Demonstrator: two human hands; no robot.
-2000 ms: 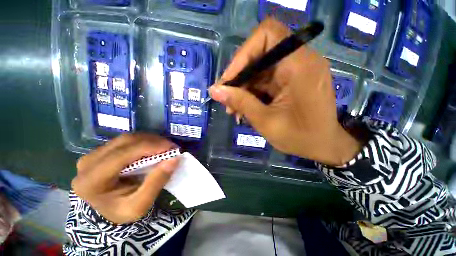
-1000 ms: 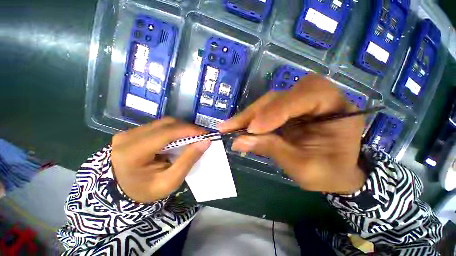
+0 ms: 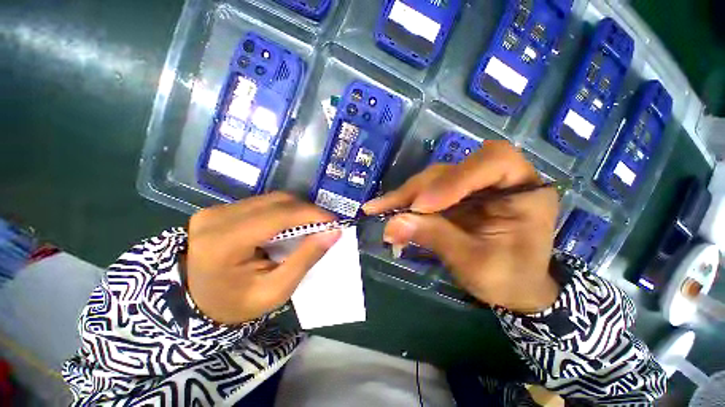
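My left hand (image 3: pixel 258 254) pinches the white sticker sheet (image 3: pixel 332 286), whose upper edge shows a row of small dark dots. My right hand (image 3: pixel 485 226) holds dark, thin tweezers (image 3: pixel 509 191) nearly level, with the tip at the right end of the dotted edge. Whether a sticker is on the tip cannot be told. Just behind the hands, a blue phone body (image 3: pixel 358 147) with silver slots lies in a clear blister tray (image 3: pixel 163 119). Another blue phone body (image 3: pixel 252 119) lies in the pocket to its left. My right hand partly covers a third.
More blue phone bodies (image 3: pixel 592 87) fill the tray's back row and right side. The tray lies on a dark green mat (image 3: pixel 79 103). At the right are a glossy dark device (image 3: pixel 676 230) and a white round base (image 3: pixel 690 284). Blue material (image 3: pixel 20 246) shows at the left edge.
The tweezers have moved from beside the second phone body down to the sheet's dotted edge, and both hands have come together. The tray has shifted in view as the camera moved.
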